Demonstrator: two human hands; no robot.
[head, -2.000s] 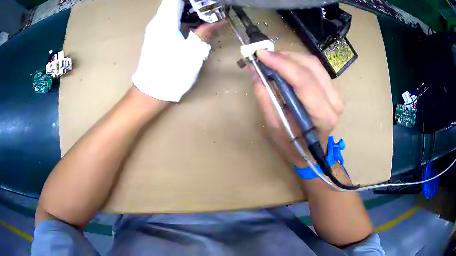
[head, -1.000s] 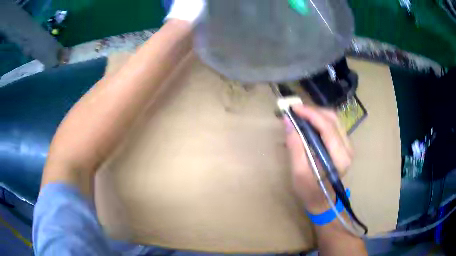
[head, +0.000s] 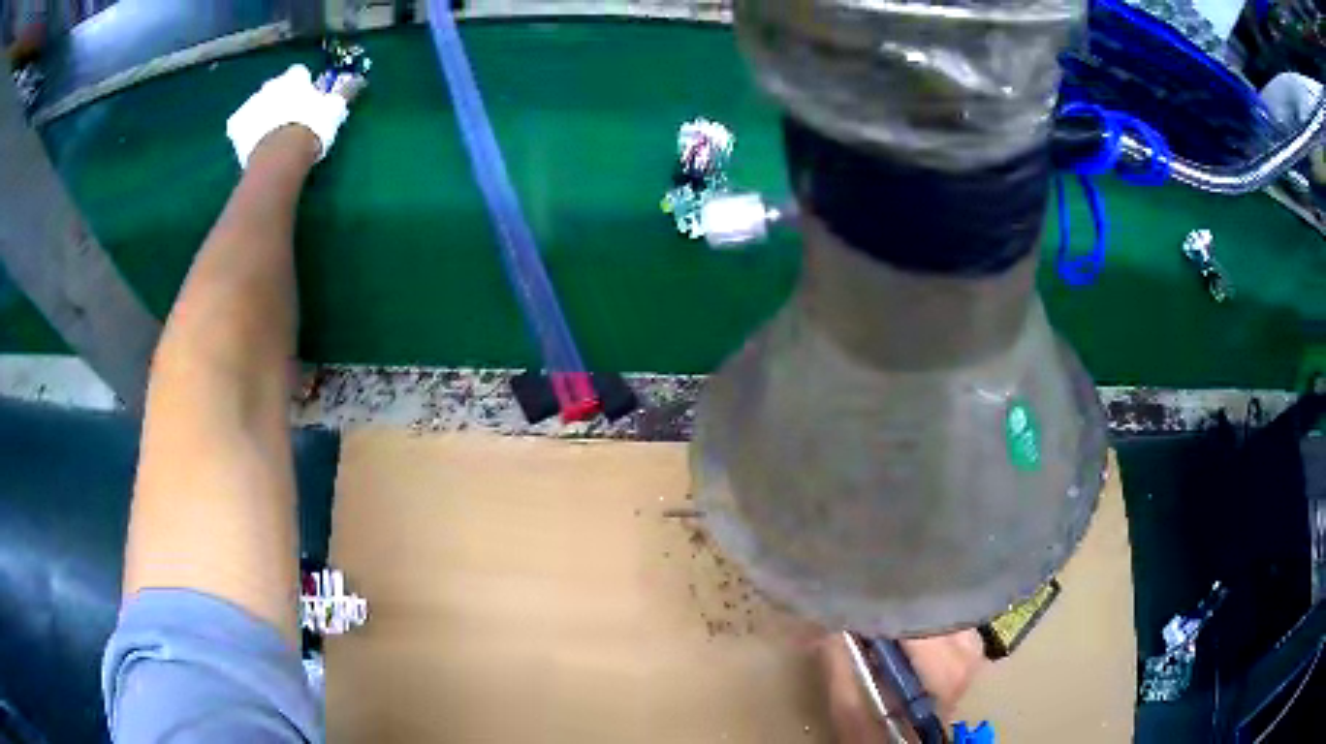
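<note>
My left hand (head: 288, 116), in a white glove, reaches out over the far side of the green conveyor belt at the upper left. Its fingers are at a small assembly (head: 343, 61) with green and white parts; whether they grip it is too small to tell. My right hand (head: 945, 666), bare, holds the dark soldering iron (head: 899, 683) at the bottom right. The grey fume hood (head: 902, 480) covers the iron's front end and part of that hand. The blue wrist strap (head: 973, 733) shows at the bottom edge.
The tan mat (head: 538, 581) has dark specks near the hood. The conveyor belt (head: 393, 276) carries assemblies (head: 704, 151) behind the hood and at right. A clear bluish strip (head: 502, 218) crosses it. More assemblies lie left (head: 335, 602) and right (head: 1181, 648) of the mat. The tip cleaner (head: 1024, 618) is partly hidden.
The view has shifted forward over the belt. My left hand has moved from the work area out to the far upper left. My right hand still holds the iron, now lower in view and partly hidden.
</note>
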